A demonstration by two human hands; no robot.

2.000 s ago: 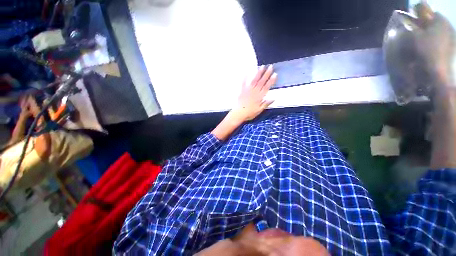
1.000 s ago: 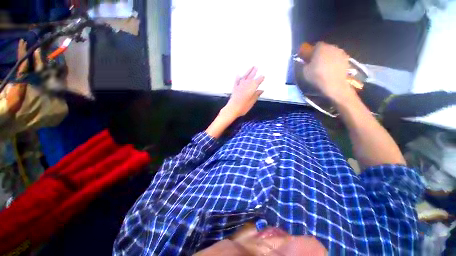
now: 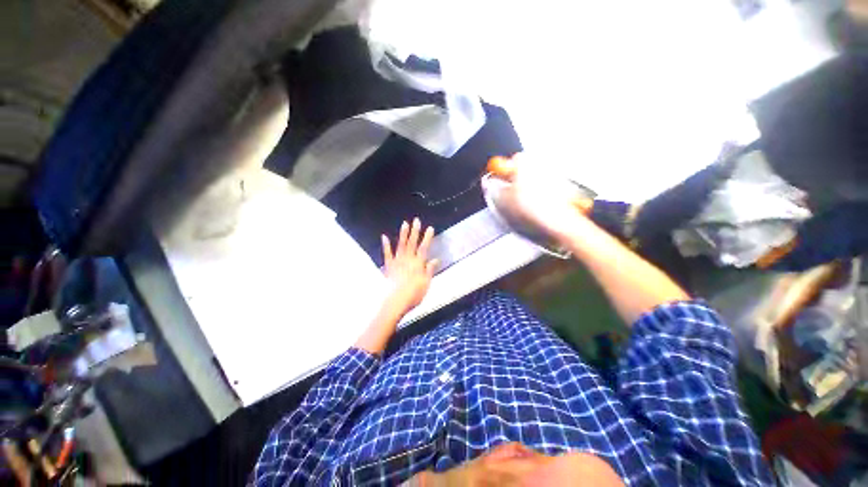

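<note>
My left hand (image 3: 409, 271) lies flat with fingers spread at the near edge of a dark garment piece (image 3: 381, 195), touching the end of a pale interfacing strip (image 3: 468, 238). My right hand (image 3: 538, 204) is closed on the iron's orange handle (image 3: 500, 168). The iron is over the strip's right part. Its soleplate is mostly hidden under the hand, with only a thin rim showing. A loose pale thread curls on the dark cloth. A wider pale interfacing piece (image 3: 357, 138) lies twisted across the cloth's far part.
The white table cover (image 3: 276, 295) extends left. Bright white material (image 3: 619, 86) lies beyond the iron. A large dark curved shape (image 3: 143, 114) fills the upper left. Crumpled pale scraps (image 3: 742, 224) are at the right. Tools and cables are at the lower left.
The view has turned and shifted, showing more of the table's far side. My left hand now rests at the dark cloth's edge instead of on white. The iron remains in my right hand.
</note>
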